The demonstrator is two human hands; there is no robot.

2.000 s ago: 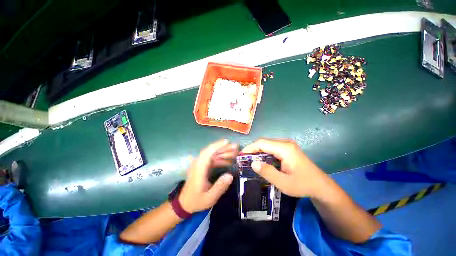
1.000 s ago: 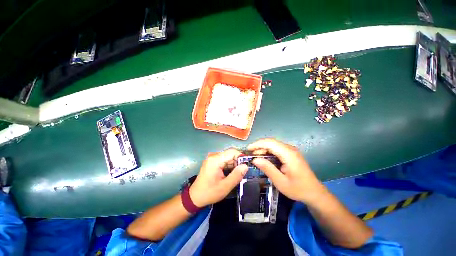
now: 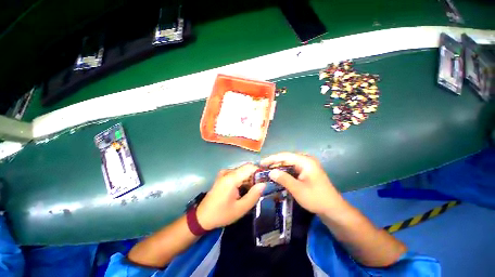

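A phone unit (image 3: 273, 216) is held at the bench edge over my lap, its black battery area and silver edge showing. My left hand (image 3: 230, 197) grips its top left side, thumb on the top end. My right hand (image 3: 298, 181) grips the top right side, thumb pressed on the circuit board area. Fingers hide most of the top end, and any small part there cannot be made out. An orange bin (image 3: 208, 120) with small pale parts stands beyond my hands. A loose heap of small gold and dark parts (image 3: 353, 96) lies to its right.
Another phone unit (image 3: 119, 165) lies on the bench at left. Two more units (image 3: 450, 66) lie at the far right. A white rail (image 3: 157, 92) separates the bench from the belt, which carries phone units and a dark flat panel (image 3: 304, 20). A blue sleeve shows at lower left.
My left hand has come in from beside the phone to grip its top left side. The phone's lower end now tilts slightly left. The whole view has shifted a little.
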